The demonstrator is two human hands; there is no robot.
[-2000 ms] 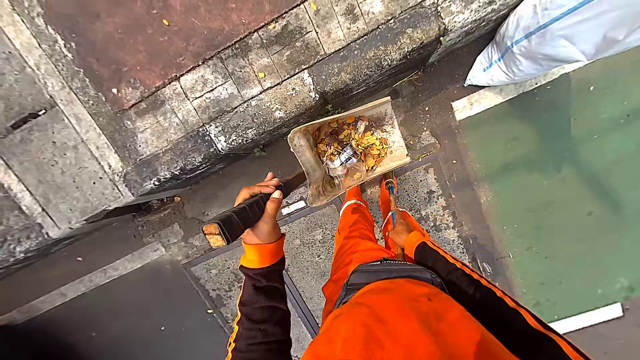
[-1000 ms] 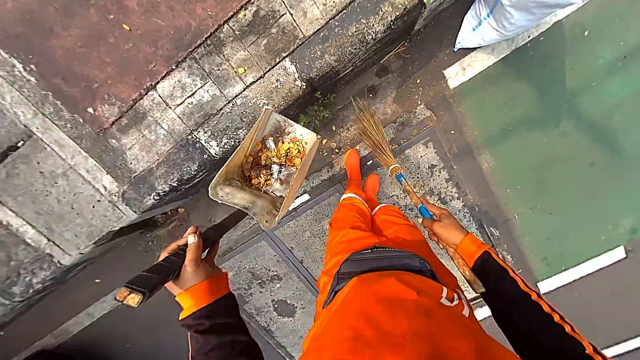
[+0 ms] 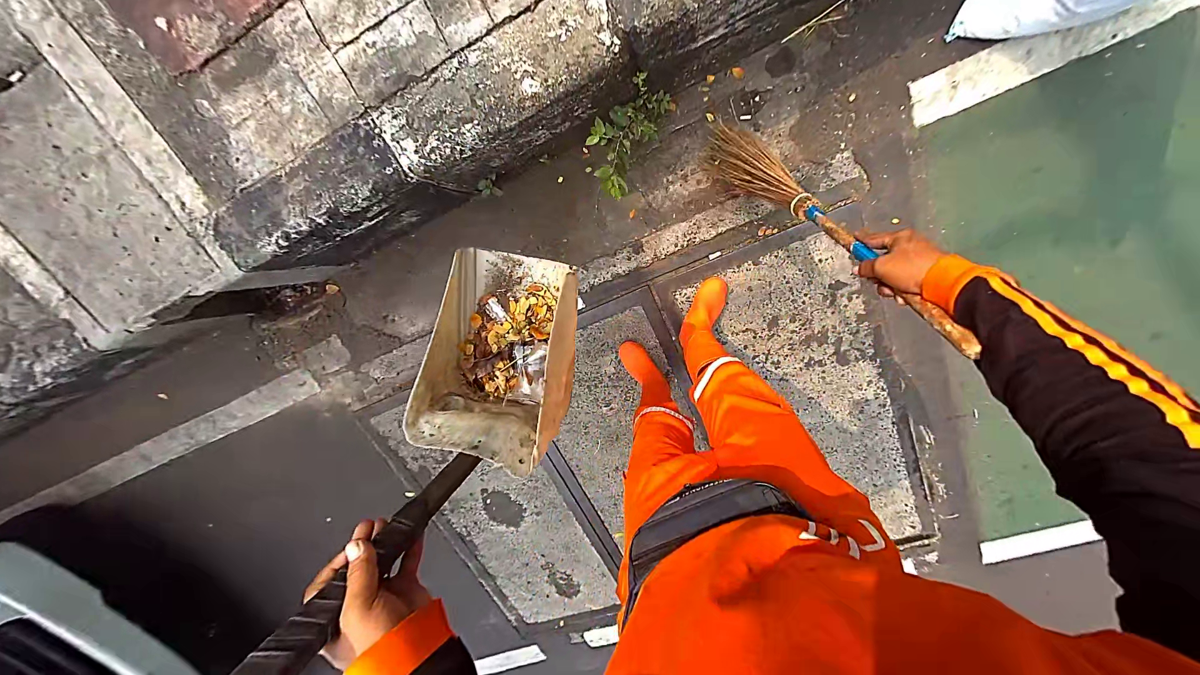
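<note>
My left hand (image 3: 370, 586) is closed around the black-wrapped handle of a long-handled dustpan (image 3: 436, 417) at the lower left. The pale, dirty pan holds yellow and brown leaves (image 3: 516, 323) and crumpled clear plastic (image 3: 530, 370). My right hand (image 3: 900, 264) grips the wooden handle of a stick broom (image 3: 755, 169) bound with blue bands. The broom's bristles point up and left, over the gutter beside the curb; whether they touch the ground I cannot tell. My orange boots (image 3: 705, 305) stand between the dustpan and the broom.
A stained concrete curb (image 3: 497, 94) runs across the top, with a small green weed (image 3: 621, 131) at its foot. A drain opening (image 3: 234, 302) lies at left. A white sack (image 3: 1022, 14) sits at the upper right. Part of a grey vehicle (image 3: 75, 614) shows at the lower left.
The broom has swung out to the right of my legs, its bristles away from my boots. The dustpan, earlier in front of my boots, is now to their left, still holding the leaves.
</note>
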